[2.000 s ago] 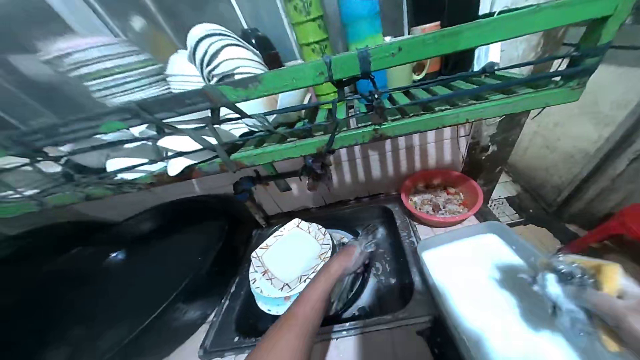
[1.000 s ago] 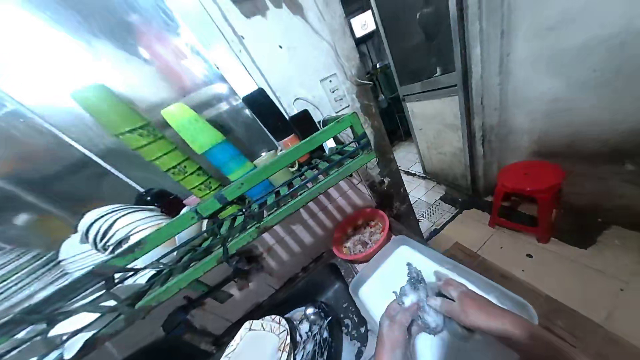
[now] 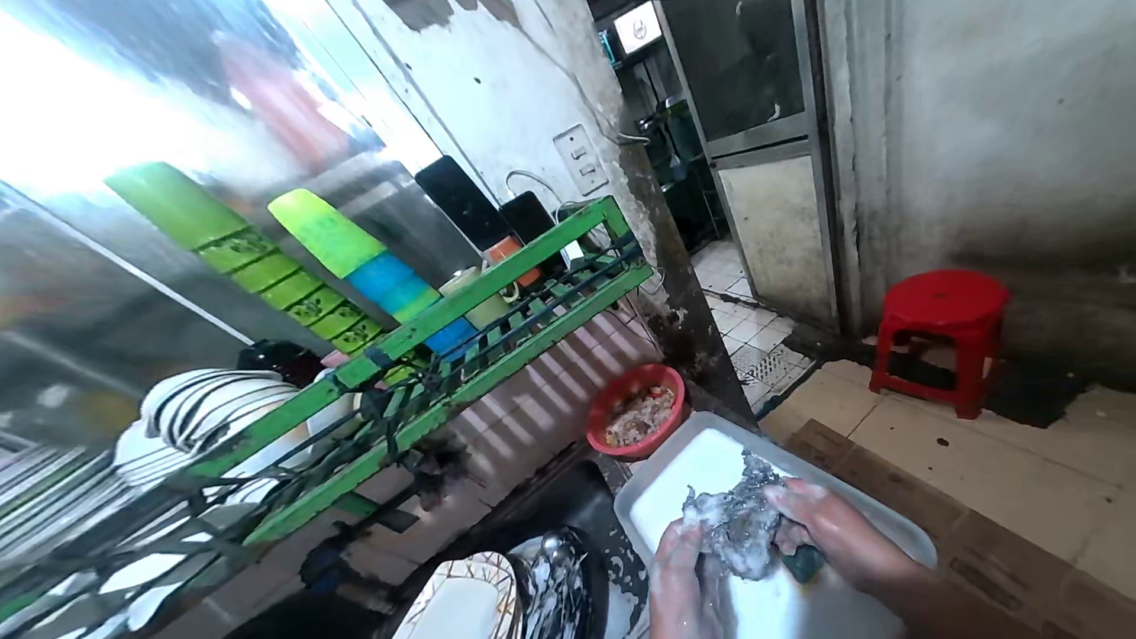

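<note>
Over a grey plastic basin (image 3: 887,519) of white suds, both of my wet hands grip a foamy grey mesh scrubber (image 3: 741,524). My left hand (image 3: 682,577) holds its lower left side. My right hand (image 3: 825,524) pinches its right side, and a dark green piece (image 3: 803,564) shows beneath those fingers. To the left, a black sink (image 3: 581,497) holds patterned white plates (image 3: 470,595) and a soapy heap of metal cutlery (image 3: 555,577). Above the basin's far left corner stands a red bowl (image 3: 676,399) of food scraps.
A green rack (image 3: 532,355) with stacked bowls (image 3: 213,408), green cups (image 3: 266,275) and blue cups (image 3: 390,280) runs along the left. Two phones (image 3: 461,202) lean at its far end. A red plastic stool (image 3: 945,302) stands on the tiled floor, right of a doorway.
The view has swung right. Two seconds ago my left hand was over the sink beside the plates; now it is at the basin with my right hand, both on the scrubber. A yellow item by my right hand no longer shows.
</note>
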